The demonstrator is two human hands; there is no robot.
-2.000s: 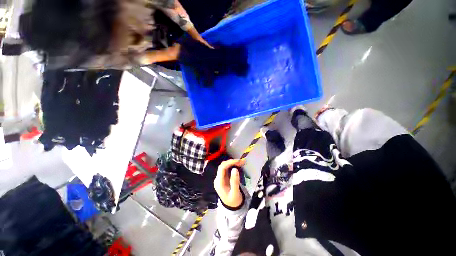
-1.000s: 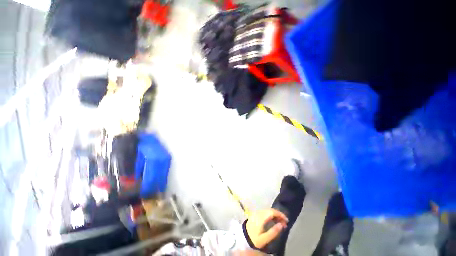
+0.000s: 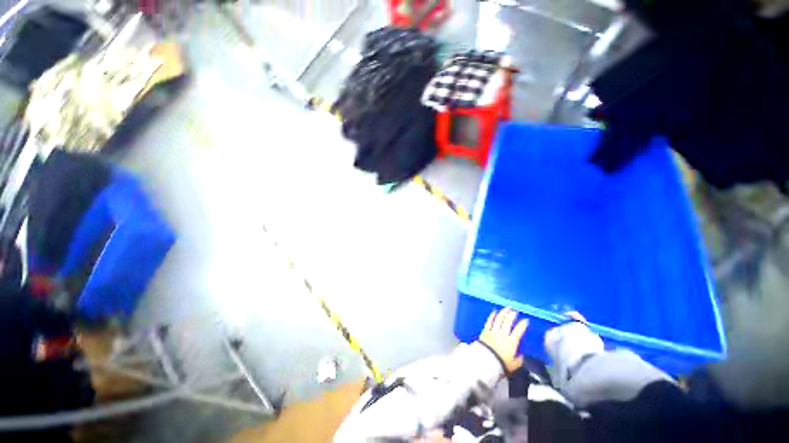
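Observation:
The large blue crate [image 3: 588,234] stands in front of me at the right. Its visible inside is bare. My left hand [image 3: 504,336] is on its near rim, fingers over the edge. My right hand [image 3: 573,319] is at the same rim farther right, mostly hidden by its grey sleeve. Dark cloth [image 3: 701,95] hangs over the crate's far right corner, blurred; what holds it cannot be seen.
A red stool [image 3: 467,130] with black-and-white checked cloth [image 3: 467,80] stands beyond the crate's left side. A dark cloth heap [image 3: 389,108] is beside it. At left are a smaller blue crate [image 3: 130,247], a cream fabric pile [image 3: 86,95] and metal rack legs [image 3: 251,372].
My left hand was empty and off the crate; now both hands are at its rim. The dark cloth seen inside the crate is now over its far corner. The view has turned.

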